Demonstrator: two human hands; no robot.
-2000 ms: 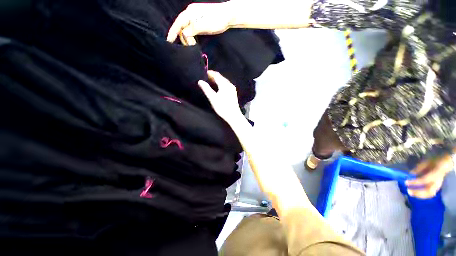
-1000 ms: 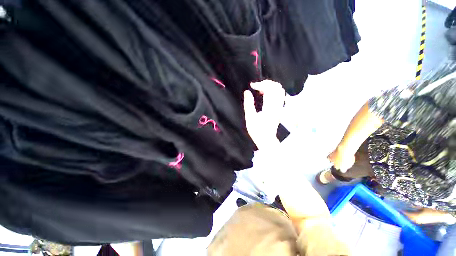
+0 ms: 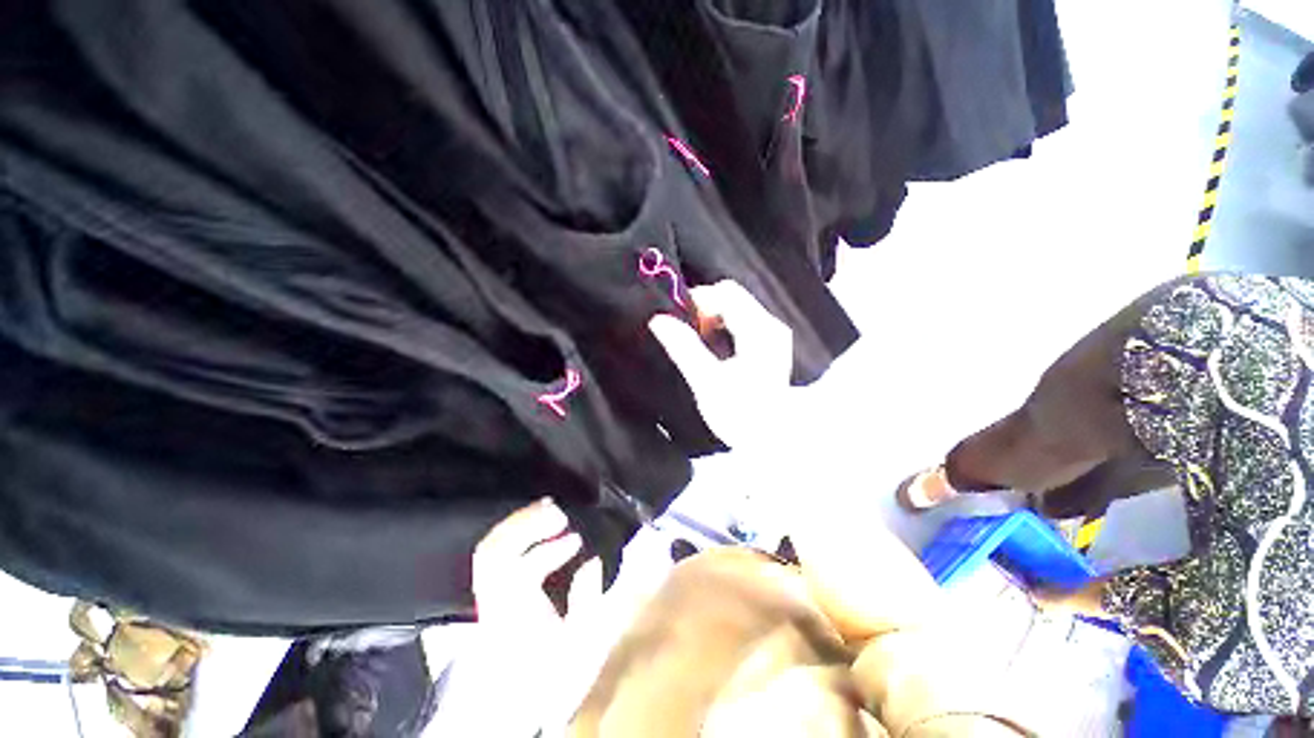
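Black garments (image 3: 360, 260) fill the left and top of the view, packed side by side in long folds. Several pink thread markers (image 3: 559, 391) show on them, one a curled loop (image 3: 659, 268). My right hand (image 3: 732, 358) is at the garments' edge, just below the curled loop. Its thumb and forefinger are apart, with black cloth behind the gap. My left hand (image 3: 530, 570) is at the lower edge of the garments, washed out by the light. Its fingers are bent against the cloth; whether they grip it cannot be told.
A person in a black-and-cream patterned garment (image 3: 1239, 433) stands at the right. A blue crate (image 3: 1009, 548) with pale cloth inside is at the lower right. Yellow-black floor tape (image 3: 1216, 159) runs at the upper right. Brown wrapped bundles (image 3: 137, 663) show at the lower left.
The garments first swung up and right in view. My right hand has moved down from the uppermost marker to the curled one. My left hand has come into view. The other person's hand has left the garments.
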